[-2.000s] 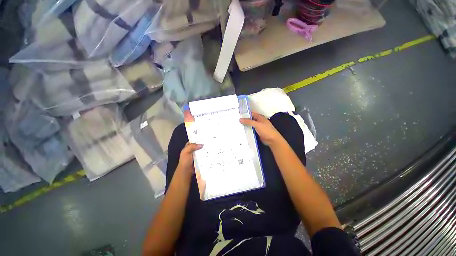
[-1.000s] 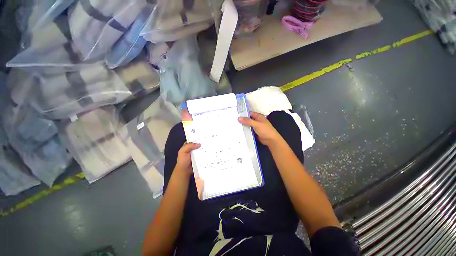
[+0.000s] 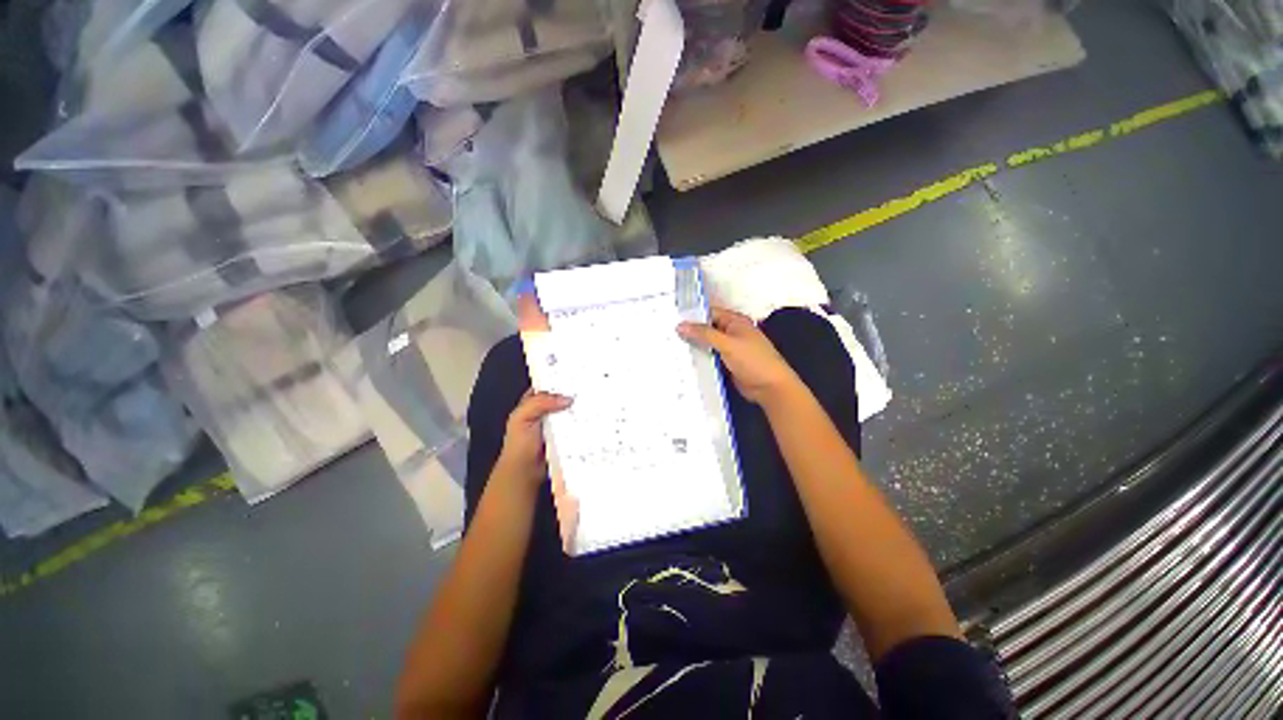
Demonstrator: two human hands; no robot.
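Note:
A blue-edged clipboard (image 3: 688,290) lies over my lap with a white order sheet (image 3: 633,422) on it. The sheet has faint print, a small square code at its lower right and a top edge that looks curled or folded. My left hand (image 3: 529,429) holds the left edge, thumb on the paper. My right hand (image 3: 743,355) holds the upper right edge, thumb on the paper. The fingers under the clipboard are hidden. A cream textile piece (image 3: 764,277) shows just beyond the clipboard, partly hidden by it and my knee.
Bagged rolls (image 3: 275,387) with dark bands are piled ahead and to the left. A low board (image 3: 788,120) ahead holds dark red spools (image 3: 879,24) and pink scissors (image 3: 847,69). A white upright panel (image 3: 642,113) stands beside it. Metal slats (image 3: 1168,591) are at the lower right.
The view shifts slightly. Both hands keep the same hold on the clipboard, and the sheet stays in place.

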